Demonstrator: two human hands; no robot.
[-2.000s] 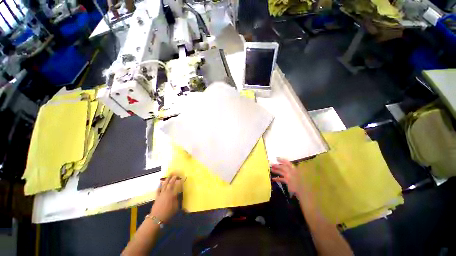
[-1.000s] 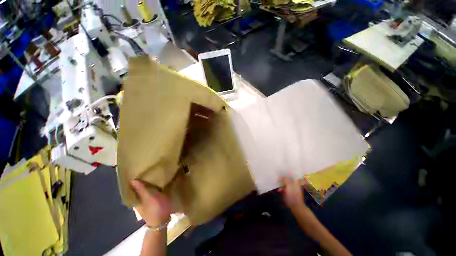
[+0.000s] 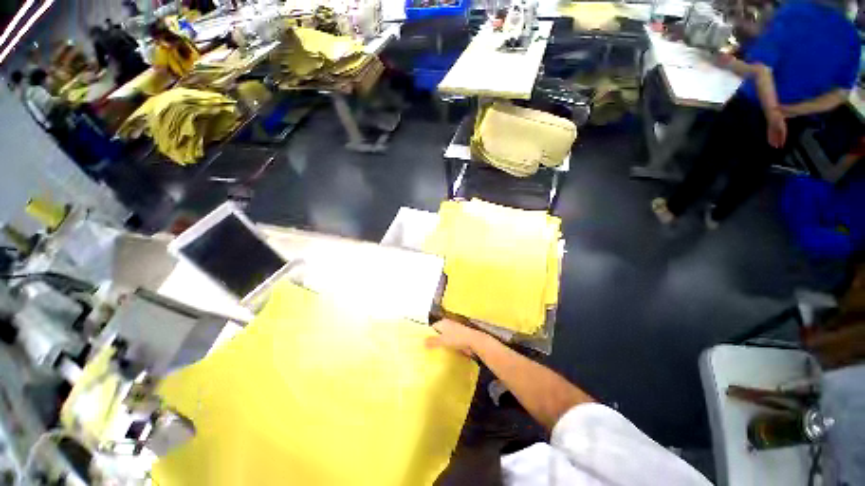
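A large bright yellow fabric panel (image 3: pixel 322 399) lies in front of me at the lower left, over the white machine table (image 3: pixel 365 275). My right hand (image 3: pixel 453 337) is at the panel's upper right corner, with the fingers on or around its edge. My left hand is not in view. A stack of yellow panels (image 3: pixel 498 266) rests just beyond the table's right end, beside my right hand. The white sheet seen earlier cannot be made out clearly now.
A dark-screened tablet in a white frame (image 3: pixel 232 252) stands behind the panel. Machine parts (image 3: pixel 133 408) are at the left edge. A white stool or small table with a jar (image 3: pixel 721 380) is at the lower right. A person in blue (image 3: pixel 806 57) stands at the upper right.
The view has swung to the right. The panel that was raised with its darker side showing now lies bright yellow side up. The white sheet no longer covers the right stack. My left hand has left the picture.
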